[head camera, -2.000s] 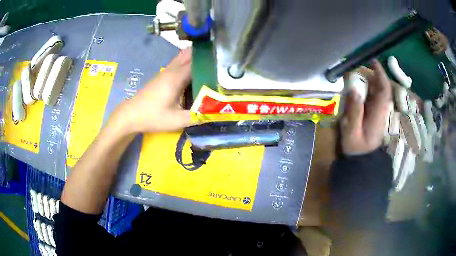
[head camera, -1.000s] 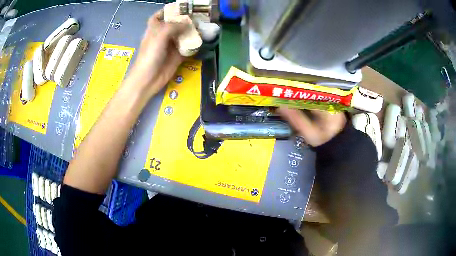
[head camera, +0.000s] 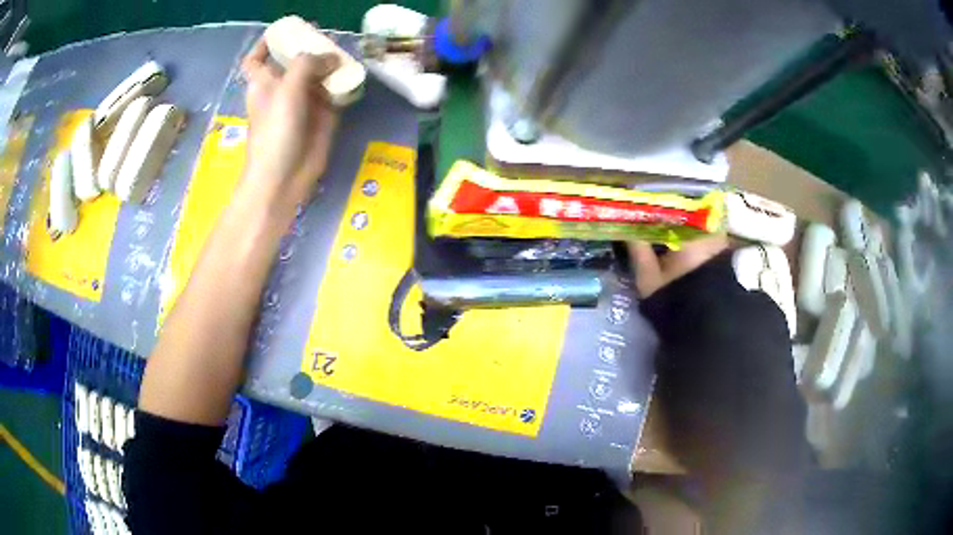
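My left hand (head camera: 287, 115) is at the upper left, left of the press, and grips a cream oblong plastic housing (head camera: 314, 57). My right hand (head camera: 674, 261) is partly hidden under the red and yellow warning label (head camera: 585, 207) at the right end of the press fixture; its fingertips are hidden, so I cannot tell what it holds. The black fixture with its shiny metal front bar (head camera: 512, 291) lies below the label. The large grey press head (head camera: 648, 73) is above, with its white lower plate (head camera: 596, 157).
Several housings (head camera: 146, 152) lie on the printed sheet (head camera: 606, 387) at the left. Loose housings (head camera: 836, 334) lie at the right. A white housing lies behind the brass fitting (head camera: 392, 45) and blue ring (head camera: 460, 42). A blue crate (head camera: 78, 361) with housings is lower left.
My left hand has moved left, away from the brass fitting, with the housing in it. My right hand has moved from the label's right end to beneath it, by the fixture.
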